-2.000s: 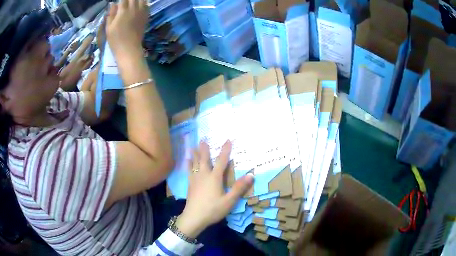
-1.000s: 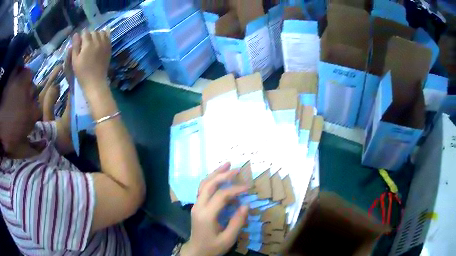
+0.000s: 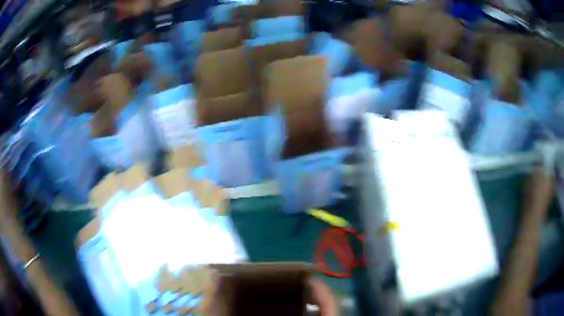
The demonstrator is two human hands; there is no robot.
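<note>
An open brown carton (image 3: 266, 291) stands at the bottom centre, its dark inside facing me. My right hand (image 3: 323, 297) is at its right edge, fingers around the side, cut off by the frame's bottom. My left hand (image 3: 213, 301) shows blurred at its left edge, mostly hidden and cut off. A fanned pile of flat carton blanks (image 3: 167, 231), glaring white with brown flaps, lies to the left. The whole view is motion-blurred.
Open set-up cartons (image 3: 238, 151) stand in rows behind the green bench (image 3: 266, 231). Red looped handles (image 3: 337, 252) and a yellow handle (image 3: 328, 217) lie beside a white equipment case (image 3: 433, 210). Other people's arms show at the far left (image 3: 37, 271) and right (image 3: 525, 241).
The view has swung right, so the blanks and neighbour sit farther left and the white case shows fully. My left hand has left the blanks and is at the open carton; my right hand now shows.
</note>
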